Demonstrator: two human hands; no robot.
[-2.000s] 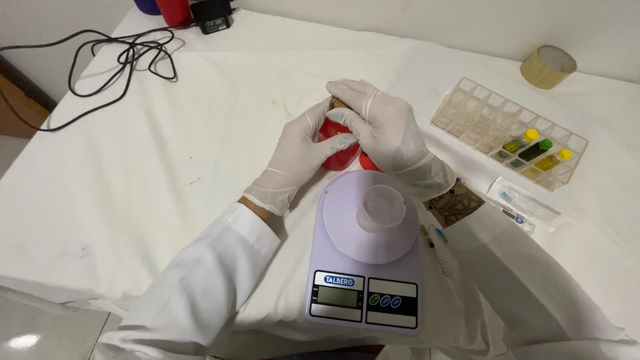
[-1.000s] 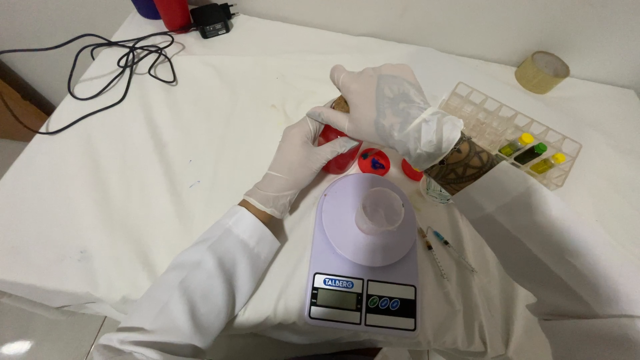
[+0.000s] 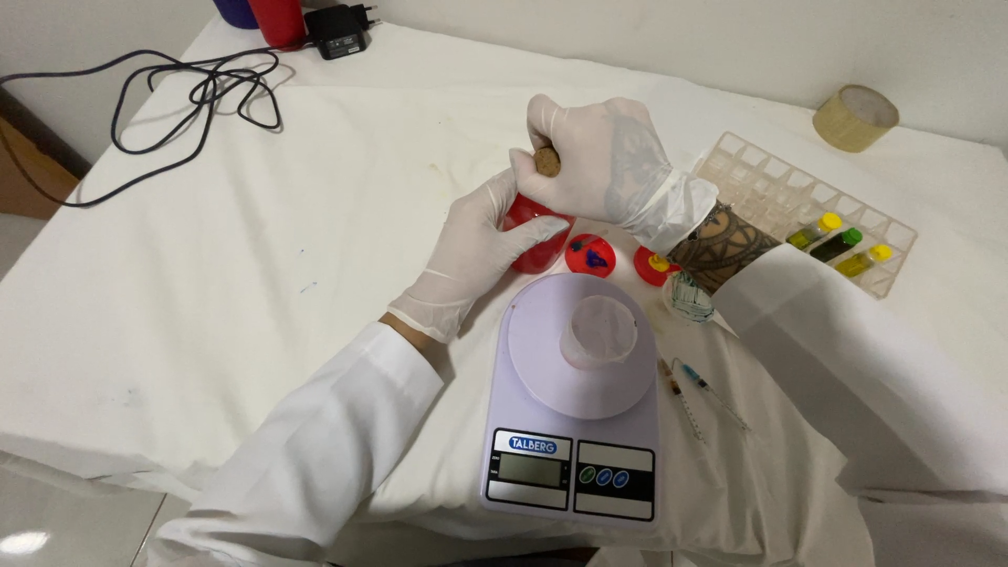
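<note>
My gloved left hand [image 3: 480,244] is wrapped around a red vessel [image 3: 538,236], probably a flask with red contents. Over its top, my gloved right hand [image 3: 598,157] grips a cork stopper [image 3: 547,161]; whether the cork sits in the vessel's neck is hidden. Just below the hands are a red lid with dark blue matter [image 3: 591,255], a red lid with yellow matter [image 3: 652,265] and a clear dish with dark streaks [image 3: 688,299]. Nearest to me stands a lilac Talberg kitchen scale [image 3: 571,409] carrying a translucent plastic cup [image 3: 600,331].
Two thin syringes [image 3: 683,400] lie right of the scale. Farther right, a clear tube rack [image 3: 898,260] holds yellow- and green-capped vials [image 3: 836,246]. A tape roll [image 3: 855,118] stands behind it. A black power adapter [image 3: 339,33] and tangled cable [image 3: 206,102] lie back left.
My right hand has moved up over the vessel's top from lower against its side, uncovering the red lids. The left hand has kept its hold on the vessel.
</note>
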